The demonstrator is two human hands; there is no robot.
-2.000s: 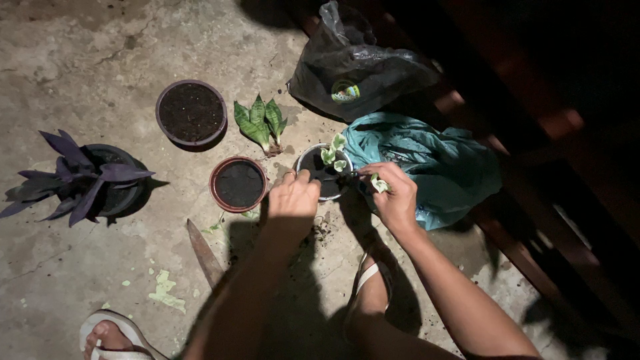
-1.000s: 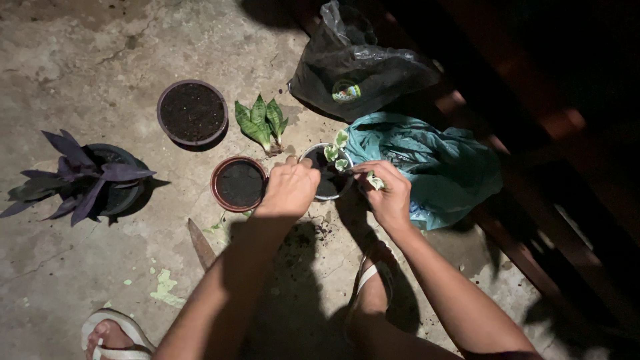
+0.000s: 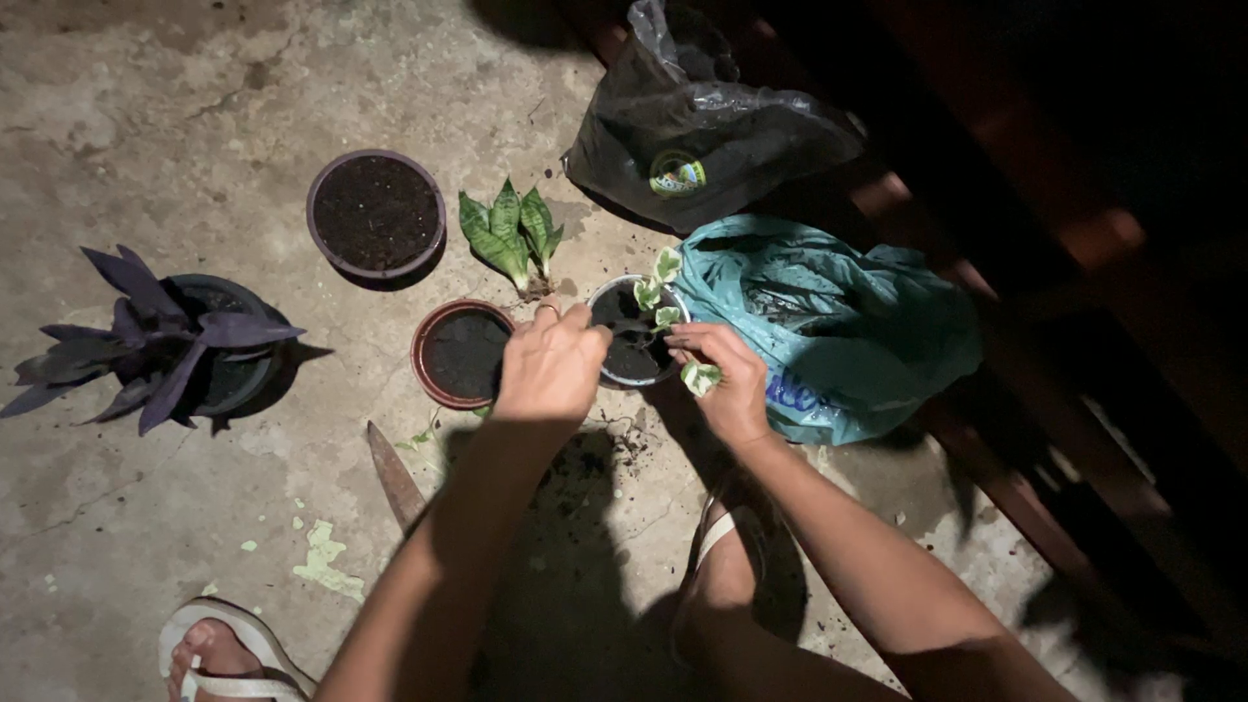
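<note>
Variegated cuttings [image 3: 647,292] with green and cream leaves stand in a small pale-rimmed pot of soil [image 3: 632,361]. My left hand [image 3: 554,361] is at that pot's left rim, fingers bent; what its fingertips hold, if anything, is hidden. At the right rim, my right hand [image 3: 720,375] pinches a variegated cutting [image 3: 700,377], its leaf showing by the fingers. A reddish-brown pot of soil [image 3: 421,356] sits just left of my left hand. Above it lies an unpotted snake plant [image 3: 507,234] with roots showing.
A larger soil-filled pot [image 3: 378,214] stands at upper left, and a purple-leaved potted plant [image 3: 175,341] at far left. A dark plastic bag [image 3: 702,146] and a teal plastic bag [image 3: 848,331] lie at right. A rusty blade [image 3: 393,478] lies by my left forearm, near my sandalled foot [image 3: 219,653].
My hands stay around the small pot with only slight shifts. The upright cutting's leaves have moved a little up and right since the earliest frame.
</note>
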